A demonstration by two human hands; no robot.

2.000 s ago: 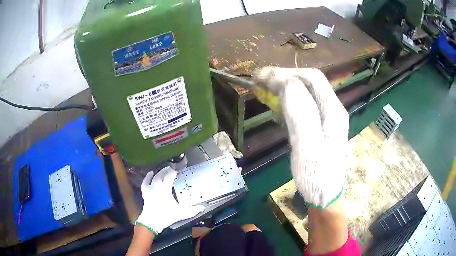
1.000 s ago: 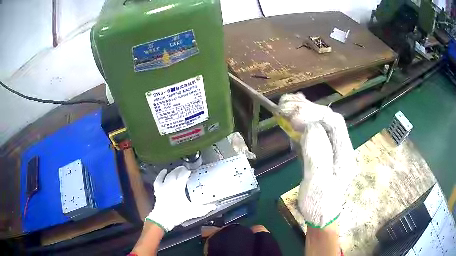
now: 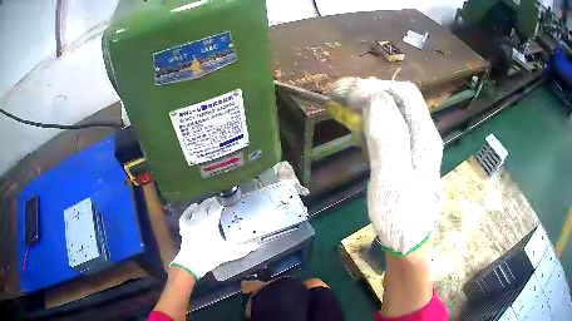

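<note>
The silver sheet-metal part [image 3: 266,212] lies on the grey machine table [image 3: 273,252], just below the green tapping machine head [image 3: 194,106]. The round tap chuck [image 3: 231,195] is over the part's rear left corner; the tap's tip is hidden. My left hand [image 3: 212,237], in a white glove, holds the part's left end, fingers at the back and thumb along the front edge. My right hand [image 3: 404,166], also gloved, is raised and closed round the yellow grip [image 3: 346,115] of the steel feed lever [image 3: 302,91].
A small silver stack [image 3: 84,233] and a dark slim tool [image 3: 31,219] lie on the blue sheet [image 3: 119,213] at left. Plywood [image 3: 483,219] at right holds more silver parts [image 3: 544,276]. A brown workbench [image 3: 351,47] stands behind. A crumpled off-white rag [image 3: 290,175] lies beside the table.
Compared with one second ago, my right hand and the lever grip are higher. The view has shifted slightly. My left hand stays on the part.
</note>
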